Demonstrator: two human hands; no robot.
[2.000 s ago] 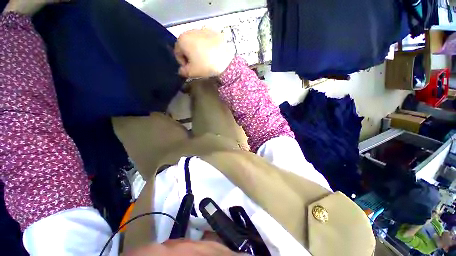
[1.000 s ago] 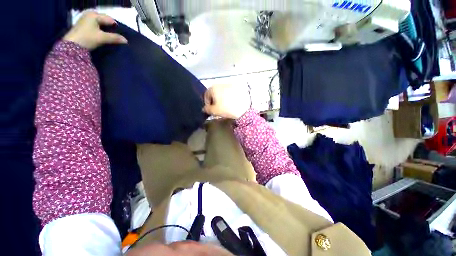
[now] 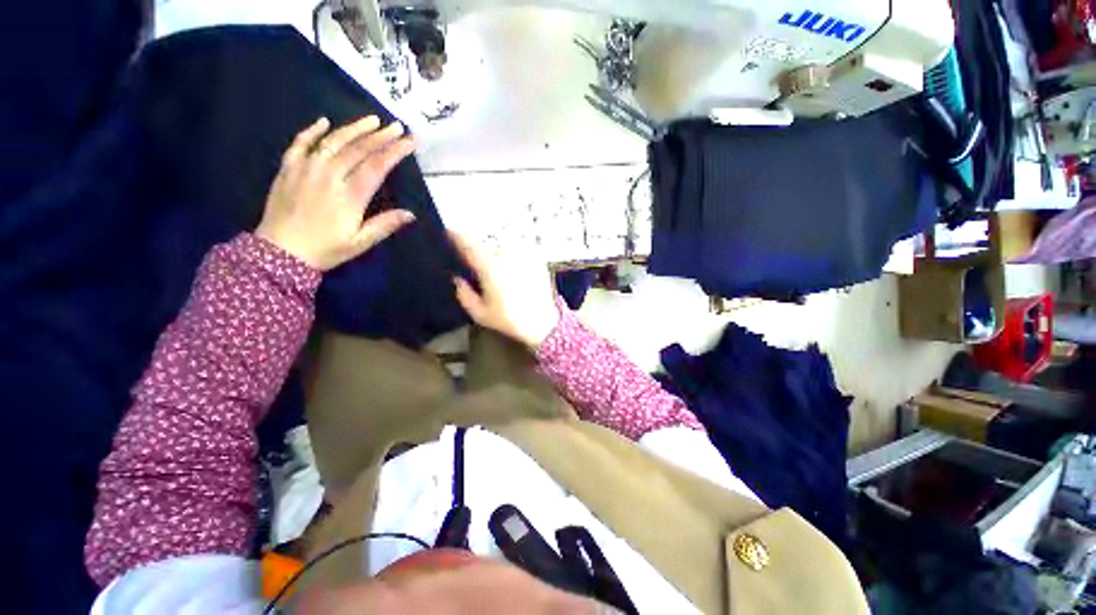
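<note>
A dark navy garment piece (image 3: 228, 108) lies over the table's front edge and the lap, left of and below the needle area. My left hand (image 3: 337, 198) rests flat on it, fingers spread near its right edge. My right hand (image 3: 502, 288) is at the same edge lower down, fingertips pinching the cloth border. The presser foot and needle (image 3: 394, 75) stand just beyond the cloth, which is not under them. The white JUKI sewing machine (image 3: 769, 48) is at the top. A large navy garment bulk (image 3: 60, 324) fills the left side.
A dark stack of pieces (image 3: 781, 204) hangs over the table's right end. Thin metal tools (image 3: 619, 78) lie on the machine bed. A crumpled navy heap (image 3: 769, 421) is at lower right. A cardboard box (image 3: 943, 294), red crate (image 3: 1022, 339) and metal-framed case (image 3: 949, 475) stand farther right.
My left hand has moved right and down from the cloth's upper corner and now lies flat on it. The cloth's top has spread out towards the upper left. My right hand has shifted slightly down.
</note>
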